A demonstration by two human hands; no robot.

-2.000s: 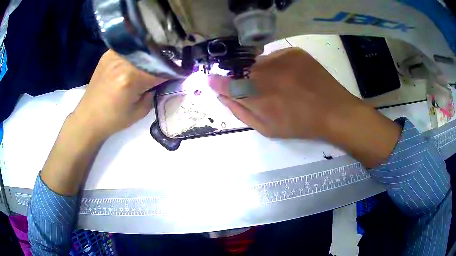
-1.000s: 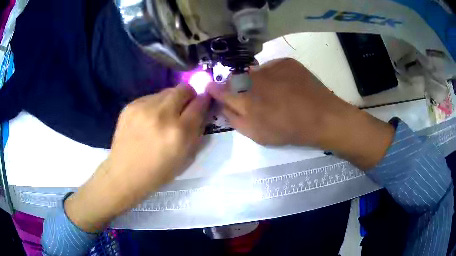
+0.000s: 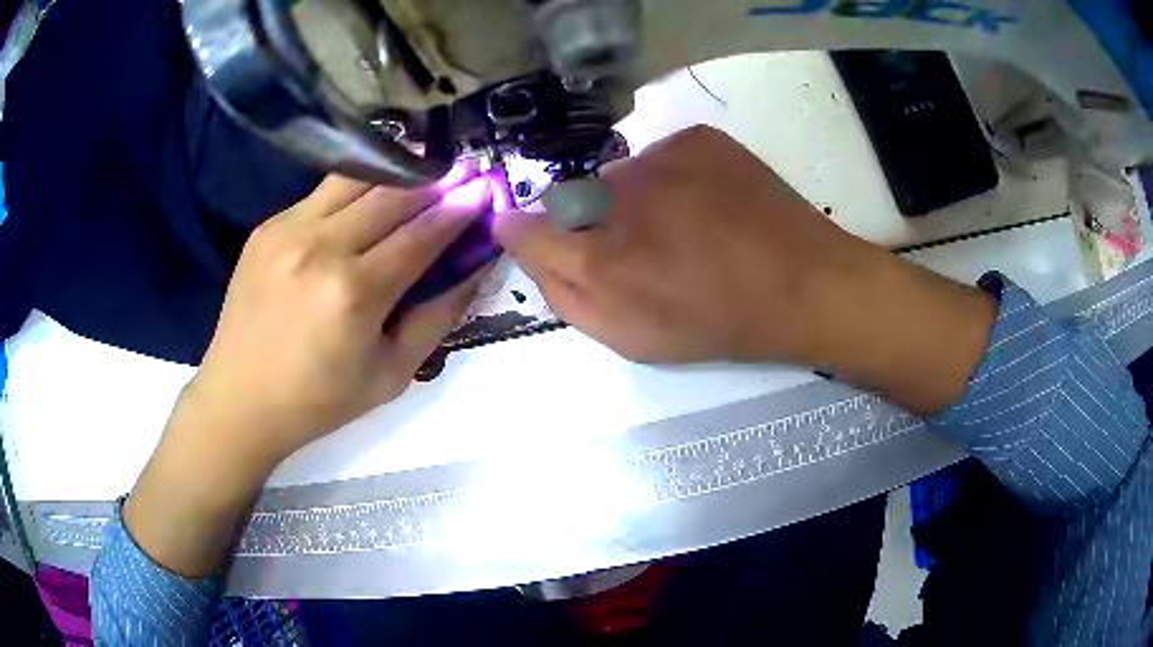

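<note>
The dark navy garment piece (image 3: 120,190) lies left of the sewing machine head (image 3: 708,38) and reaches under my left hand to the needle. My left hand (image 3: 335,291) is at the needle's left, fingers stretched over the cloth, with a dark fold showing between thumb and fingers. My right hand (image 3: 683,253) is just right of the needle, thumb and index fingertip pinched at the cloth's edge. The presser foot and needle (image 3: 487,164) are partly hidden in the pink-violet glow. The grey round end of the tension assembly (image 3: 577,202) overlaps my right fingers.
A black smartphone (image 3: 921,133) lies on the bed at right. The curved front table edge (image 3: 784,442) carries ruler markings. A blue lattice basket (image 3: 253,624) and magenta cloth (image 3: 63,604) show below at left. A small dark object is partly hidden by my left hand.
The navy cloth has come in from the left to the needle. My left hand first moved right and down with it, then back left and flatter. My right hand stays close to the needle.
</note>
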